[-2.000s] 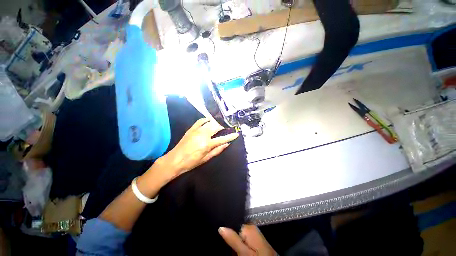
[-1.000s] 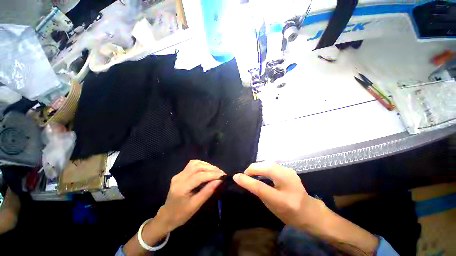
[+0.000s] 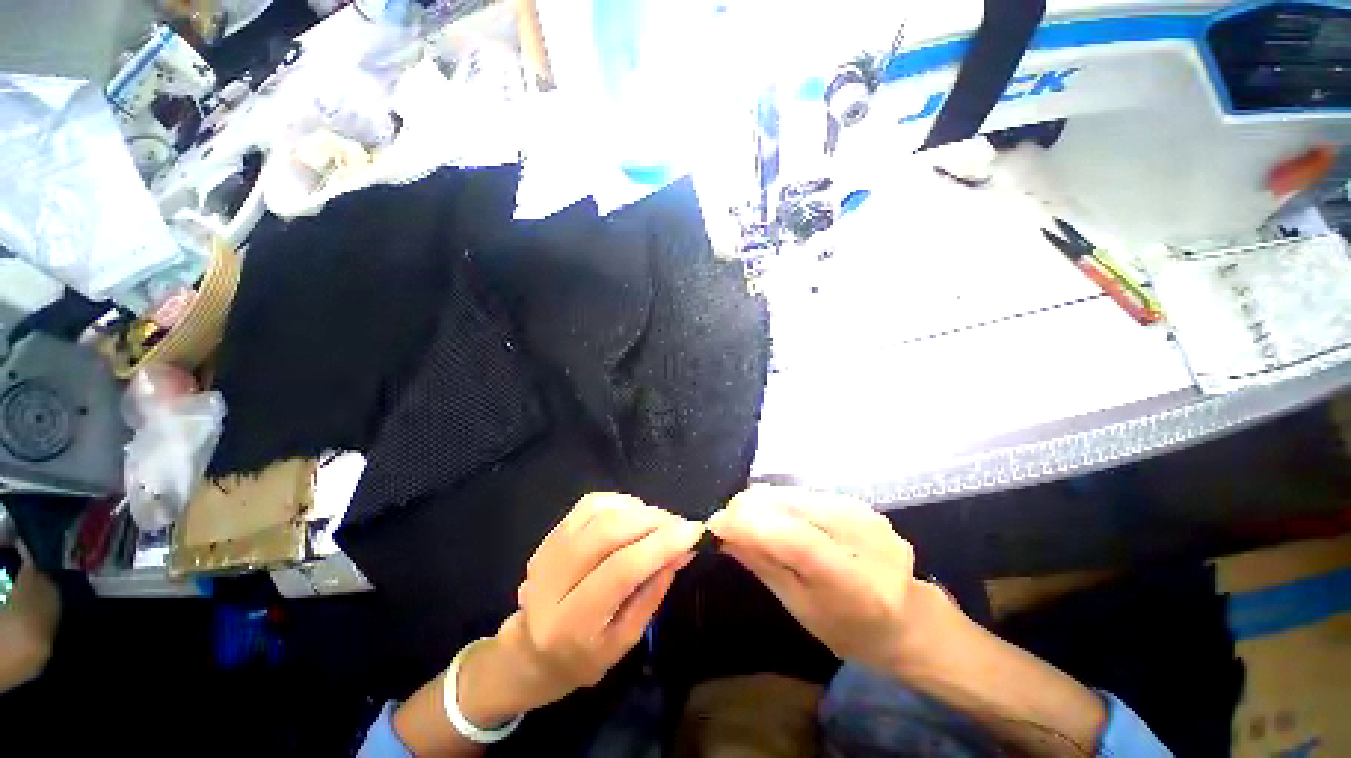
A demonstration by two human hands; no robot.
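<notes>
Black fabric panels (image 3: pixel 578 341) with frayed edges spread left of the needle area and hang over the table's front edge. My left hand (image 3: pixel 600 585) and my right hand (image 3: pixel 830 570) meet at the front edge, fingertips touching, and pinch a bit of the black fabric between them. The presser foot and needle area (image 3: pixel 778 222) of the white sewing machine (image 3: pixel 1141 133) is behind my hands, washed out by glare. The fabric's right edge lies close to the presser foot. Whether it is under the foot, I cannot tell.
Snips (image 3: pixel 1104 273) lie right of the needle, beside a clear packet (image 3: pixel 1259 311). A black strip (image 3: pixel 990 74) hangs over the machine head. A tape roll or basket (image 3: pixel 200 319), a plastic bag (image 3: pixel 171 444) and a tan box (image 3: pixel 245 518) are at the left. Part of another person's arm (image 3: pixel 22 622) shows at lower left.
Both hands have left the needle area and came together at the front edge; since one second ago their fingertips moved closer. The fabric near the needle is now uncovered, and its surface looks brighter.
</notes>
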